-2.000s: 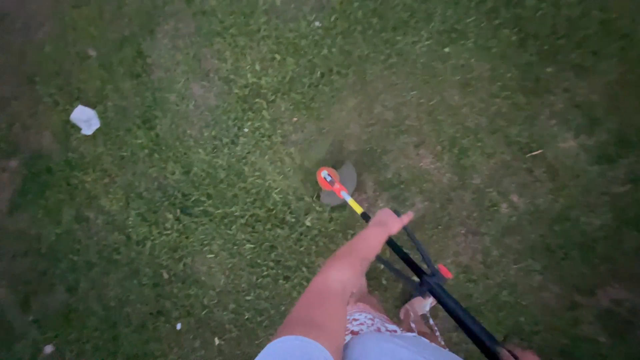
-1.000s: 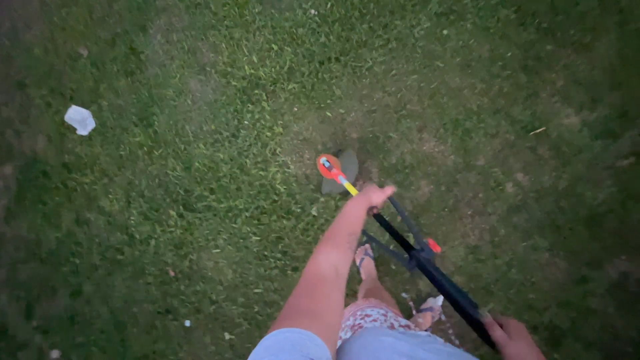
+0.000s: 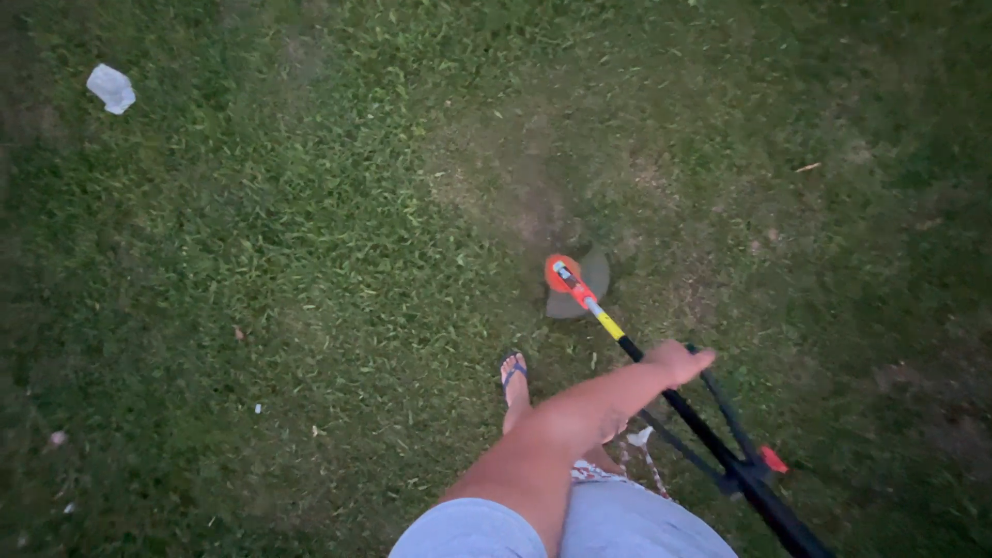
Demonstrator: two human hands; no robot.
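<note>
My left hand point(image 3: 676, 363) is closed around the front handle of a string trimmer point(image 3: 701, 422), where the handle crosses its black shaft. The shaft slants from the lower right edge up to an orange trimmer head point(image 3: 563, 273) with a grey translucent guard point(image 3: 583, 291), low over the grass. A yellow band point(image 3: 610, 325) marks the shaft below the head. My right hand is out of view, beyond the lower edge.
A crumpled white scrap point(image 3: 111, 88) lies on the grass at the upper left. One of my feet in a flip-flop point(image 3: 514, 373) stands below and left of the guard. Smaller pale bits point(image 3: 258, 408) and a dry twig point(image 3: 807, 167) dot the lawn.
My right hand, seen on the rear of the trimmer a second ago, has left the view. A foot now shows left of my forearm, nearer the trimmer head.
</note>
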